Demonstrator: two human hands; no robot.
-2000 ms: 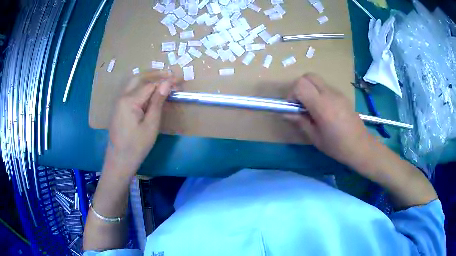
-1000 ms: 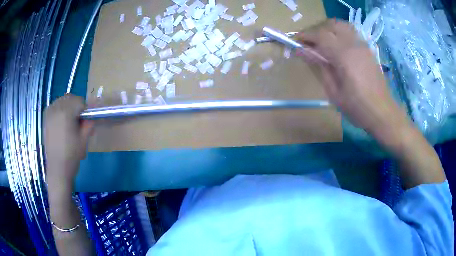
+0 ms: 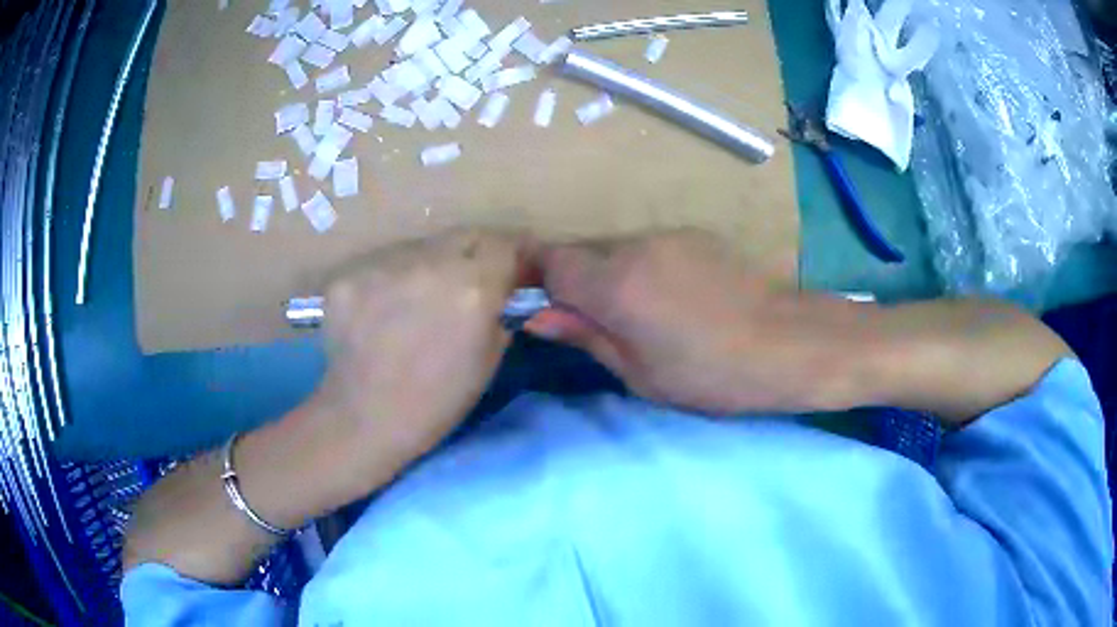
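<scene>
My left hand (image 3: 417, 312) and my right hand (image 3: 637, 300) are close together over the near edge of the cardboard. Both are closed around a silver metal tube (image 3: 305, 311); its left end sticks out past my left hand and a short piece shows between the hands. The rest of it is hidden by my hands. Another thick silver tube (image 3: 668, 105) lies slanted on the cardboard. A thinner silver rod (image 3: 659, 23) lies behind it. Many small white plastic pieces (image 3: 429, 61) are scattered in a heap at the back.
The tan cardboard sheet (image 3: 686, 202) lies on the green bench. Long metal strips (image 3: 25, 245) run along the left. Blue-handled pliers (image 3: 857, 202), a white glove (image 3: 872, 98) and clear plastic bags (image 3: 1017, 147) lie at right. Part of a light rod shows by my right forearm.
The short thick tube from my right hand now lies on the cardboard. My right hand has come down beside my left, which has moved right, and both now hold the other tube.
</scene>
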